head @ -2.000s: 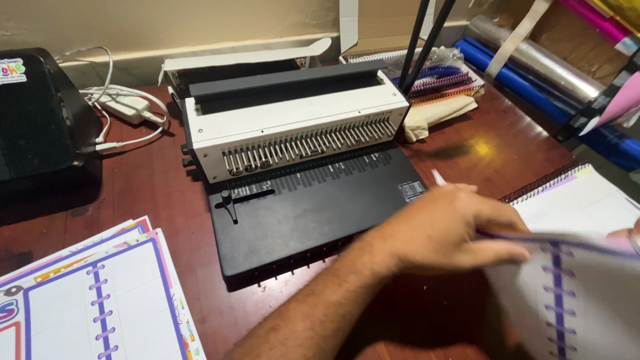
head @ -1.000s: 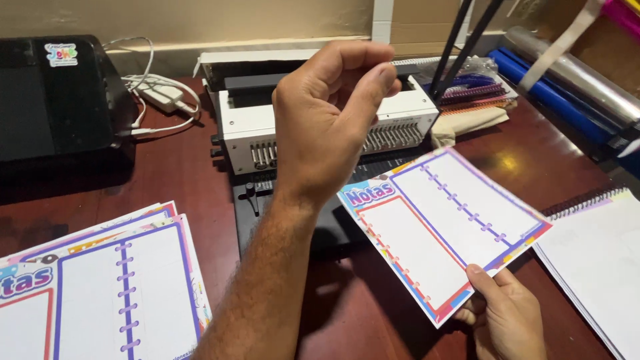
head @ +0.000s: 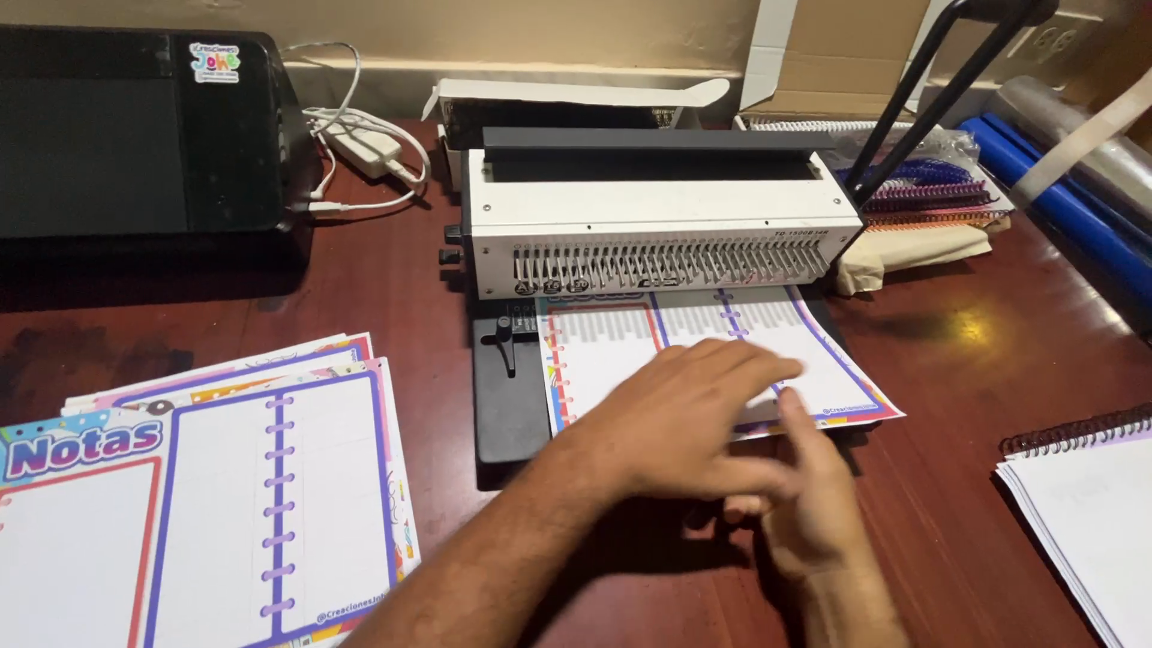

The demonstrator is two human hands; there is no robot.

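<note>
A printed planner sheet (head: 792, 342) lies on the black base of a white and black binding punch (head: 666, 202), its far edge at or under the row of metal pins. My left hand (head: 684, 423) is spread over the sheet's near part, palm down; whether it touches the paper is unclear. Close beside it, my right hand (head: 819, 504) is at the sheet's near edge, thumb raised, slightly blurred. Its other fingers are partly hidden behind my left hand, so its hold on the paper cannot be seen. A stack of similar printed sheets (head: 225, 504) lies on the left.
A black machine (head: 144, 153) and a white power adapter (head: 364, 148) stand at back left. The punch's long black handle (head: 927, 99) rises at right. Binding coils (head: 936, 193) and blue rolls (head: 1053, 207) are beyond it. A spiral-bound notebook (head: 1089, 522) lies at right.
The sheet that my right hand held up to the right of the punch now lies on the punch base. My left hand has come down from in front of the punch to the sheet.
</note>
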